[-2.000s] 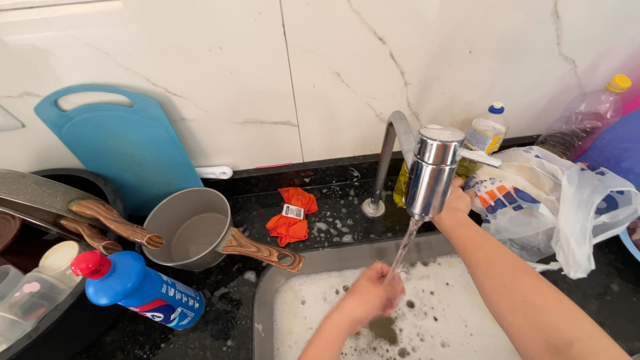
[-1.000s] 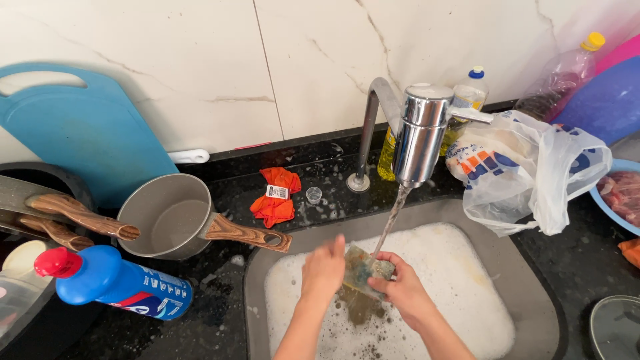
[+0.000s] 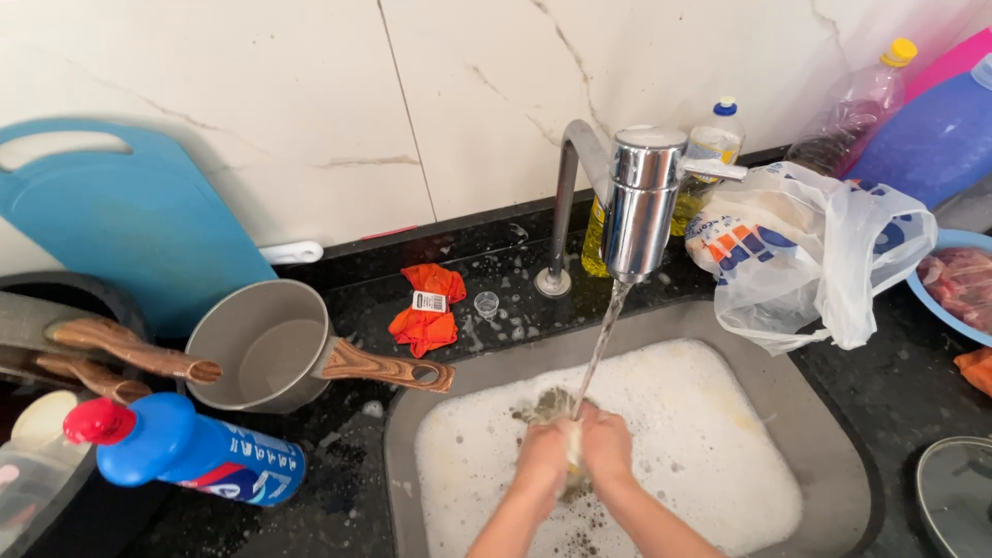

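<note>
Water runs from the chrome faucet onto both of my hands, which are together over the foam-filled sink. My left hand and my right hand are closed around a sponge, squeezed between them. Only a pale, yellowish strip of the sponge shows; the fingers hide the rest. White suds fill the basin, with a murky gap in them just behind the hands.
Left of the sink are a grey saucepan, a blue bottle with red cap and a blue cutting board. An orange cloth lies behind. At right are a plastic bag, a bowl of meat and a glass lid.
Two seconds ago my right hand was up beside the faucet; one second ago both hands were at the sponge. Now they have come together and squeeze it under the stream.
</note>
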